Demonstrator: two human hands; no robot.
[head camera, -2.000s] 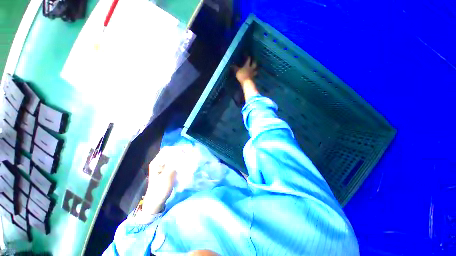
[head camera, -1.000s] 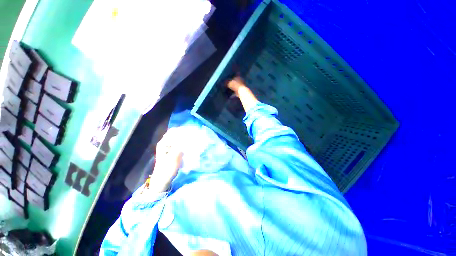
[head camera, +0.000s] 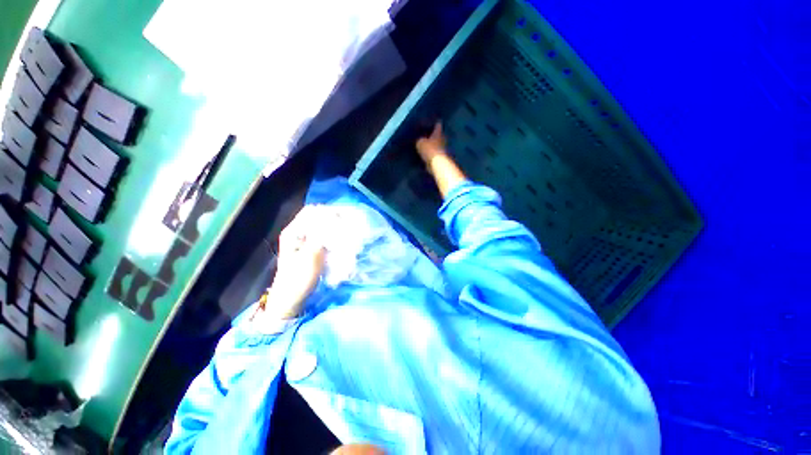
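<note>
A dark green perforated crate stands to the right of the bench. My right hand reaches down inside it, near its left wall. The hand is small and in shadow, and I cannot tell whether it holds anything. My left hand is at my front, closed on a crumpled clear plastic bag. The bag lies against my blue smock, by the crate's near corner.
On the green bench at left are slanted rows of black housings, flat black cut pieces, a slim dark tool and white paper. A dark, shiny bag-like item sits lower left. Blue sheeting covers the floor at right.
The view has shifted, so the bench items sit lower and the red brush handle is out of frame. My right hand has moved within the crate from spread fingers to a more closed shape.
</note>
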